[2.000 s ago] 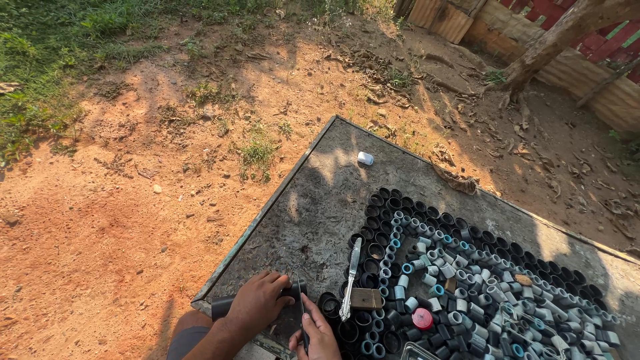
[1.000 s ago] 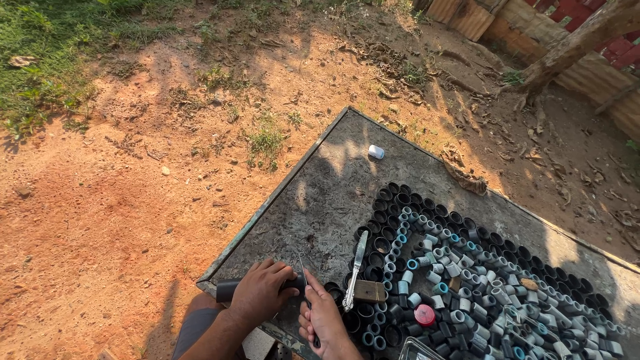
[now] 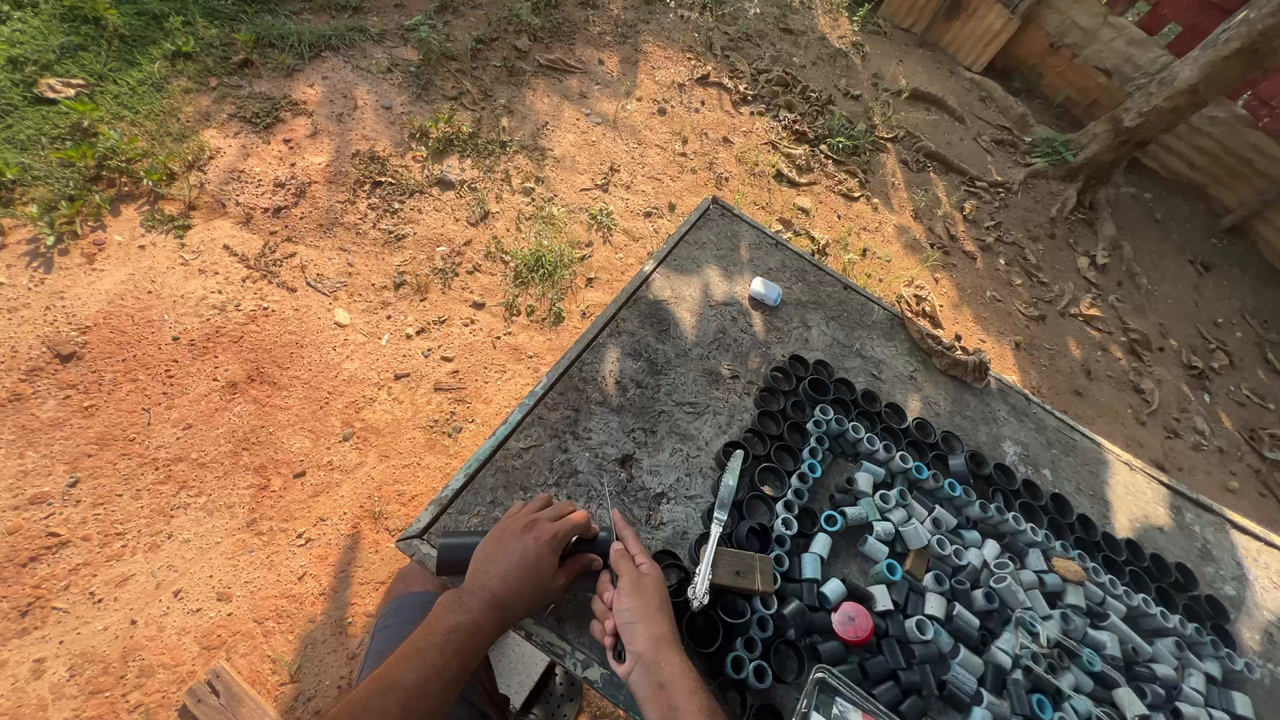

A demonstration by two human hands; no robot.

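At the table's near left edge, my left hand (image 3: 533,552) grips a black plastic pipe (image 3: 460,553) that lies across the corner. My right hand (image 3: 637,600) holds a thin-bladed knife (image 3: 611,515) by its dark handle, the blade upright beside the pipe's right end. Whether the blade touches the pipe cannot be told. Right of my right hand, a table knife with an ornate handle (image 3: 716,530) rests partly on a small wooden block (image 3: 742,572). Black pipe rings (image 3: 771,480) stand in rows around many short grey and blue pipe pieces (image 3: 935,605).
A white cylindrical piece (image 3: 765,292) lies near the table's far corner (image 3: 712,205). A red round cap (image 3: 853,622) sits among the pipe pieces, with a clear plastic container (image 3: 840,695) below it. A dry curled leaf (image 3: 940,335) lies on the right edge. Bare soil surrounds the table.
The blade in my right hand, beside the pipe's end in all frames, stands more upright than one second ago. My left hand keeps its hold on the pipe.
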